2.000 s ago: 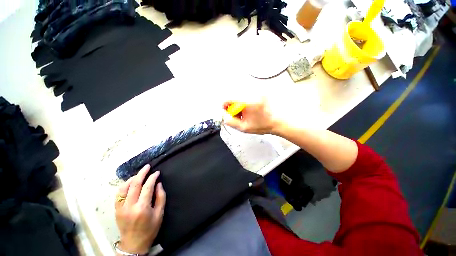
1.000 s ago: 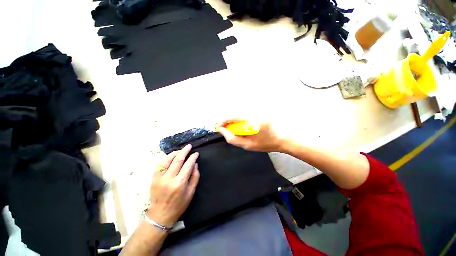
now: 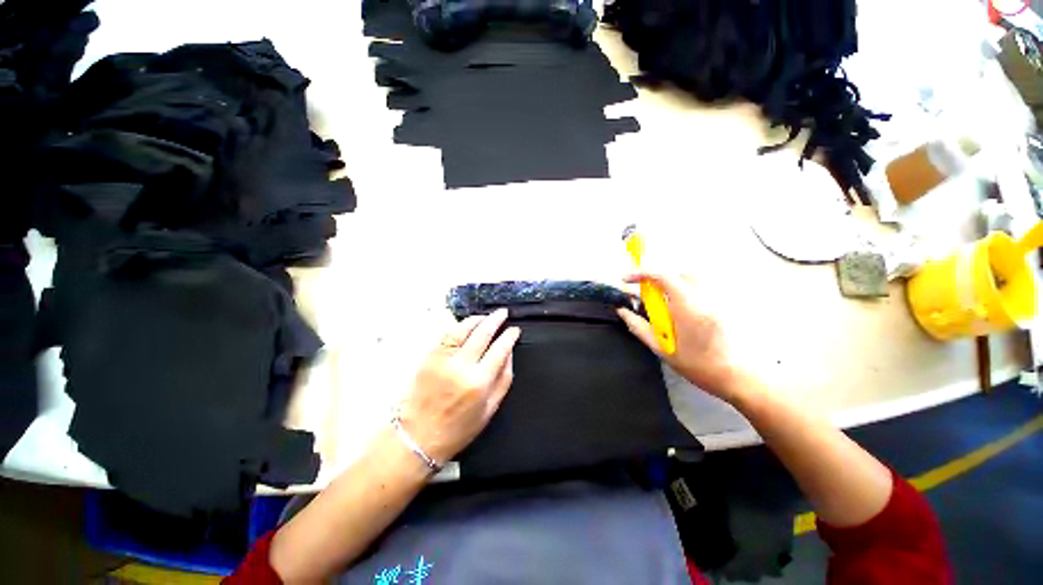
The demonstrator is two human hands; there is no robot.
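A black panel (image 3: 572, 394) lies at the table's front edge, against the grey apron. Its far edge band (image 3: 538, 294) has a mottled, whitish-blue wet shine. My left hand (image 3: 458, 383) rests with its fingers spread on the panel's left part, just below the band. My right hand (image 3: 686, 343) is at the panel's right far corner and holds the glue brush (image 3: 652, 299) by its yellow handle, bristles pointing up and away, off the band. The right fingertips touch the panel's corner.
A large heap of black panels (image 3: 172, 343) lies at left. More overlapping black panels (image 3: 520, 114) lie at top centre. Black strips (image 3: 743, 51) are heaped at top right. A yellow glue pot (image 3: 961, 299), a greyish square block (image 3: 862, 275) and a thin round disc (image 3: 801, 217) stand at right.
The view has swung left. The brush has left the band and now points up in my right hand, which is at the panel's right corner. My left hand stays on the panel.
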